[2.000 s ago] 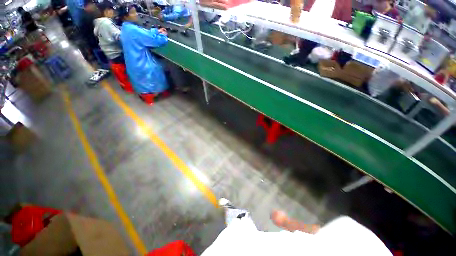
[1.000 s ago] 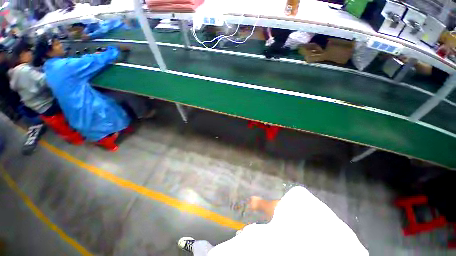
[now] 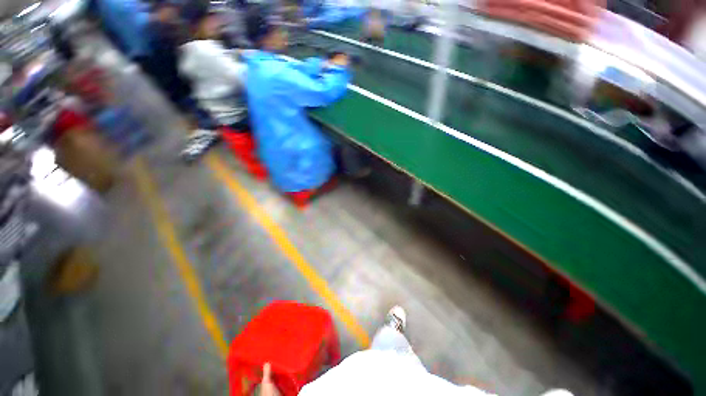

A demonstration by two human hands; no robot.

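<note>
A bright red plastic stool [image 3: 285, 334] is low in the view, left of my white-clothed body, with its seat turned up. My left hand [image 3: 267, 382] is cut off by the bottom edge. A thumb or finger lies against the stool's near side, and the hand appears to grip it; the other fingers are hidden. My right hand is not clearly in view; only a tiny skin-toned sliver shows at the bottom edge beside the white sleeve.
A long green bench [image 3: 480, 193] with a white strip curves along the right. A person in a blue coat [image 3: 282, 116] sits at its far end, others beyond. Yellow lines [image 3: 271, 228] mark the grey floor. A blurred red stool [image 3: 579, 303] is under the bench. A metal post [image 3: 441, 69] stands at the bench.
The view has swung left and is blurred. The red stool with my left hand has come into view at the bottom. My right hand, seen before over the floor, has dropped out of view.
</note>
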